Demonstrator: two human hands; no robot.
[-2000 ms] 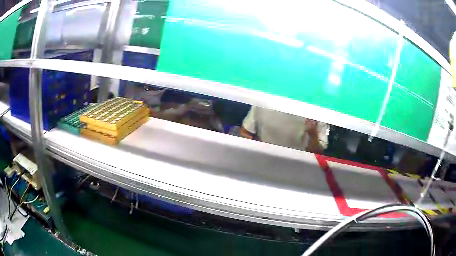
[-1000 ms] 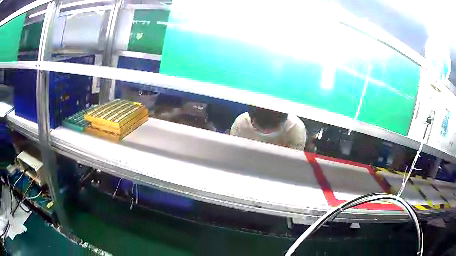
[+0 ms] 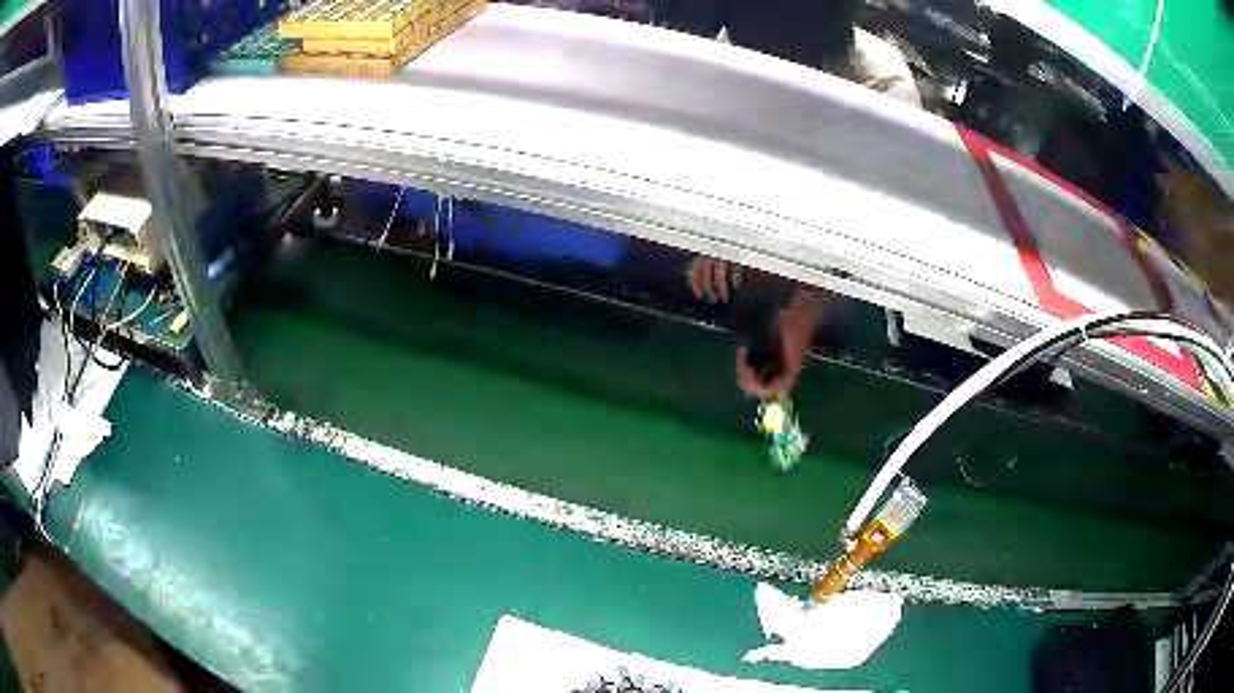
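Neither of my hands is in the picture. The glue gun (image 3: 866, 542) with orange-brown handle and silver upper end rests with its tip over a crumpled white wipe (image 3: 828, 628); a white hose runs up from it. A white work sheet (image 3: 541, 661) lies at the bottom edge, with a heap of small black pieces (image 3: 625, 681) on it, cut off by the frame. Across the green conveyor, another person's hand (image 3: 778, 355) is at a small green circuit board (image 3: 782, 436) with a yellow part; the board is blurred.
A worn pale metal strip (image 3: 514, 504) divides the green bench (image 3: 271, 542) from the conveyor belt (image 3: 474, 366). Above runs a pale shelf (image 3: 650, 122) with stacked yellow trays (image 3: 372, 38). A metal post (image 3: 169, 190) stands left, beside a wired device (image 3: 119, 230).
The view has tilted down; the bench, glue gun, wipe and white sheet have come into view. The other person's hands and the circuit board now show under the shelf.
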